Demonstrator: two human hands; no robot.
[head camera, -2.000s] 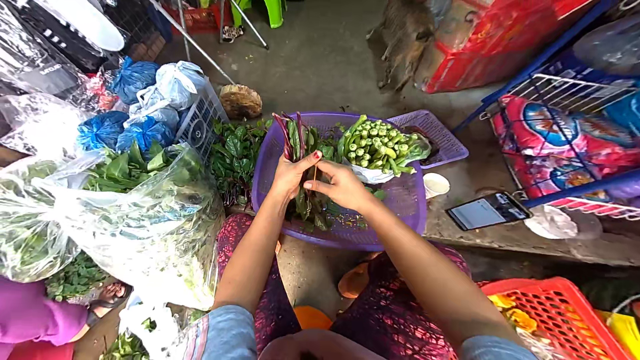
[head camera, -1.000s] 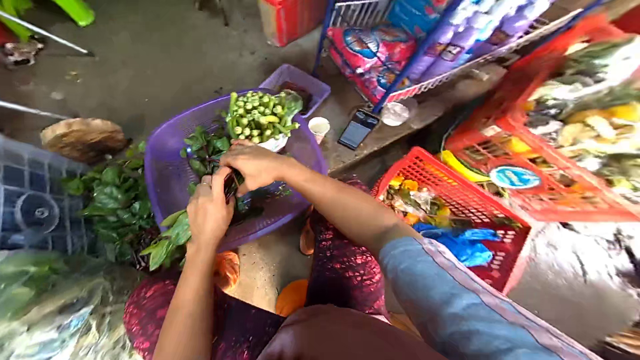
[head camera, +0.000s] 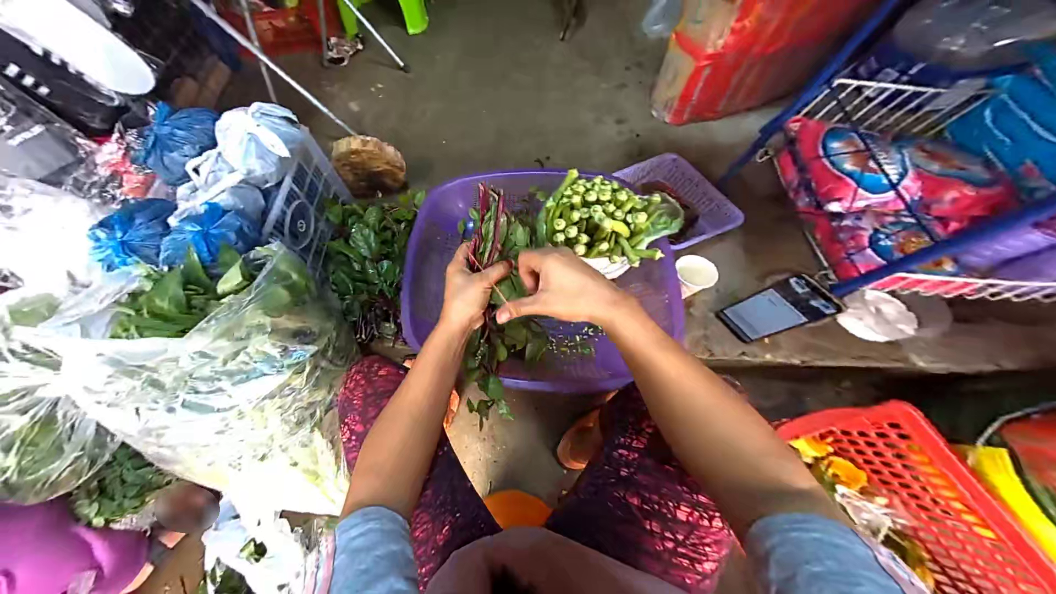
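Observation:
My left hand (head camera: 470, 287) grips a bunch of leafy greens with dark red stems (head camera: 492, 221) over a purple plastic basin (head camera: 429, 247). The stems point away from me and the leaves hang over the basin's near rim. Beside it, my right hand (head camera: 554, 286) pinches a thin tie, perhaps a rubber band, that stretches from the stems to its thumb and forefinger. A pile of okra (head camera: 601, 216) in a white container (head camera: 609, 266) stands at the basin's right side. More dark leafy greens (head camera: 371, 256) lie left of the basin.
Plastic bags of greens (head camera: 223, 355) crowd the left, near a grey crate (head camera: 305, 206). To the right are a small purple basket (head camera: 718, 210), a white cup (head camera: 696, 274), a phone (head camera: 780, 308) and a wire rack (head camera: 949, 285). A red basket (head camera: 916, 470) stands at lower right.
The view has swung right and back. One second ago both hands were together on the greens; now my right hand is drawn slightly away, with the thin tie stretched between them.

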